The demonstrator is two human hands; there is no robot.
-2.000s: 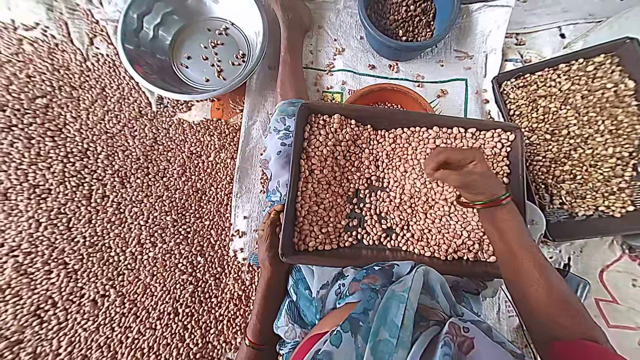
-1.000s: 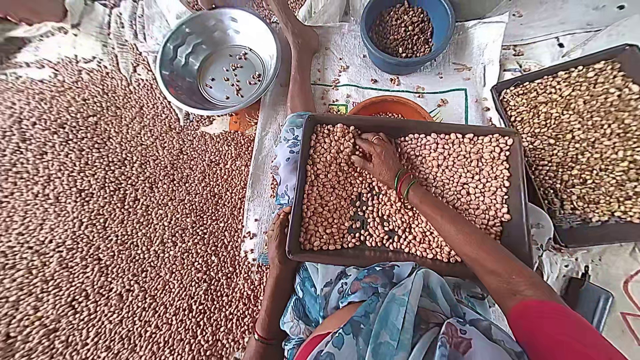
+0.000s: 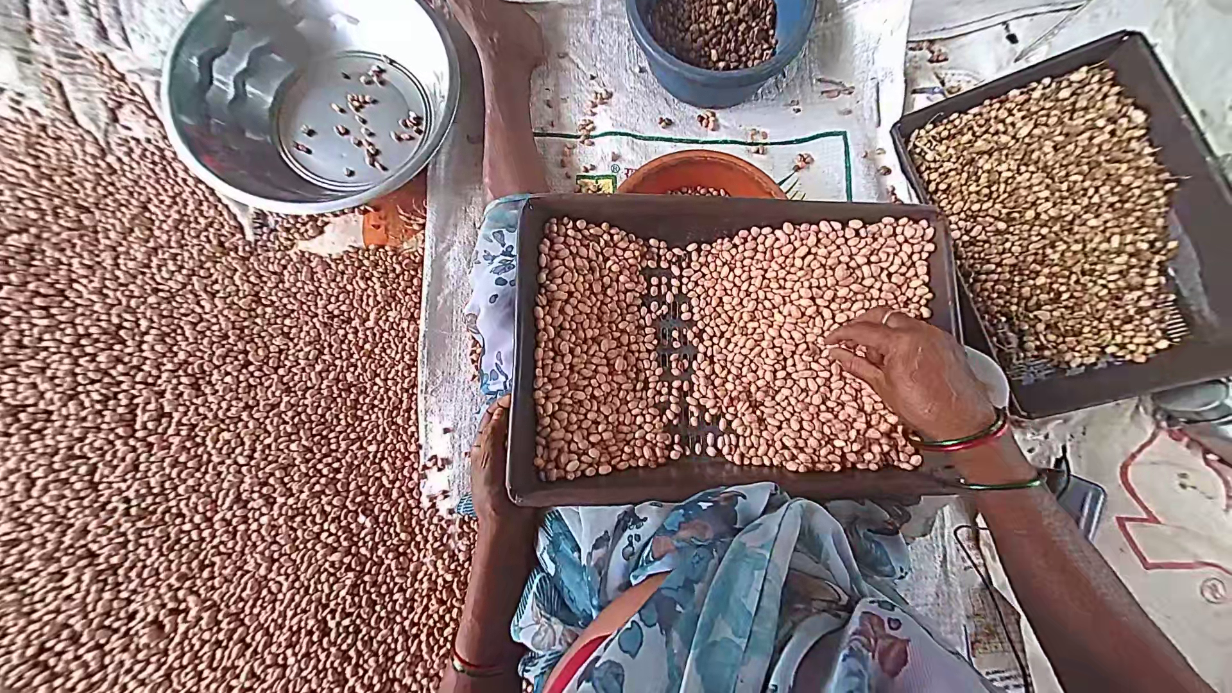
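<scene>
A dark rectangular tray lies across my lap, holding pinkish-tan nuts or beans in two spread heaps. Between the heaps a strip of the slotted tray bottom shows. My left hand grips the tray's left edge near the lower corner, its fingers partly hidden by the tray. Over the right heap is my right hand, thumb and forefinger close together just above the kernels; whether anything is pinched between them I cannot tell. Bangles circle both wrists.
A large spread of kernels covers the left. Ahead are a steel basin with a few kernels, a blue tub of darker ones and an orange bowl partly behind the tray. A second dark tray of yellowish kernels is at right.
My right hand has moved from the tray's upper left part to its right part. The strip of bare tray bottom now reaches farther up between the heaps. My left hand remains at the left edge.
</scene>
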